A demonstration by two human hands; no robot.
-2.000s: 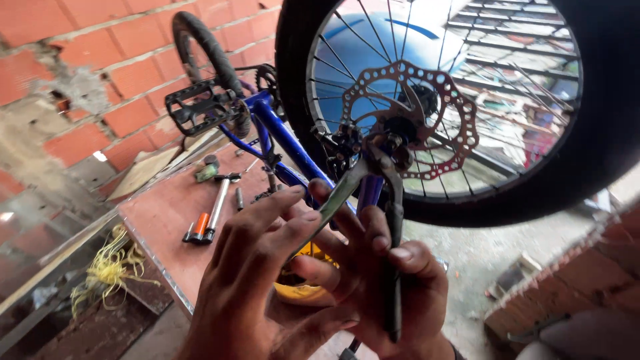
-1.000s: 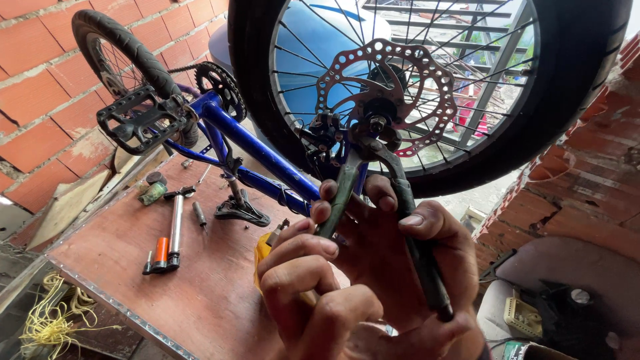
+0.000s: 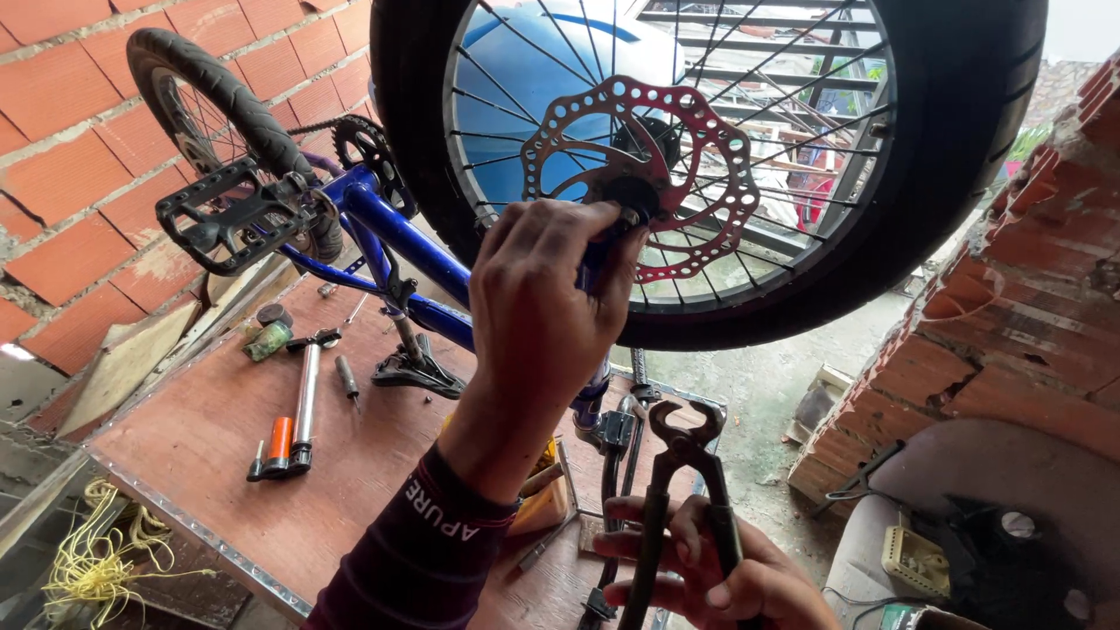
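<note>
A blue bicycle frame (image 3: 407, 245) stands upside down on a wooden table. My left hand (image 3: 551, 289) reaches up to the wheel hub (image 3: 632, 199), thumb and fingertips pinching at the axle end; what is between them is mostly hidden. Around the hub sits a perforated brake disc rotor (image 3: 731, 157), inside the spoked wheel with its black tire (image 3: 954, 166). Lower right, my right hand (image 3: 700, 560) holds end-cutting pincers (image 3: 687, 446) by their dark handles, jaws apart and up, away from the wheel.
On the table (image 3: 210, 420) lie a hand pump (image 3: 304, 402), a small screwdriver (image 3: 348, 381) and a small jar (image 3: 267, 341). A yellow container (image 3: 542, 499) stands behind my left forearm. Tangled yellow cord (image 3: 101, 551) is at lower left. Brick walls (image 3: 70, 157) flank both sides; a chair (image 3: 989, 490) is at right.
The pincers have come away from the hub and moved down in my right hand, their jaws now apart. My left hand has left the pincers and risen to the axle end.
</note>
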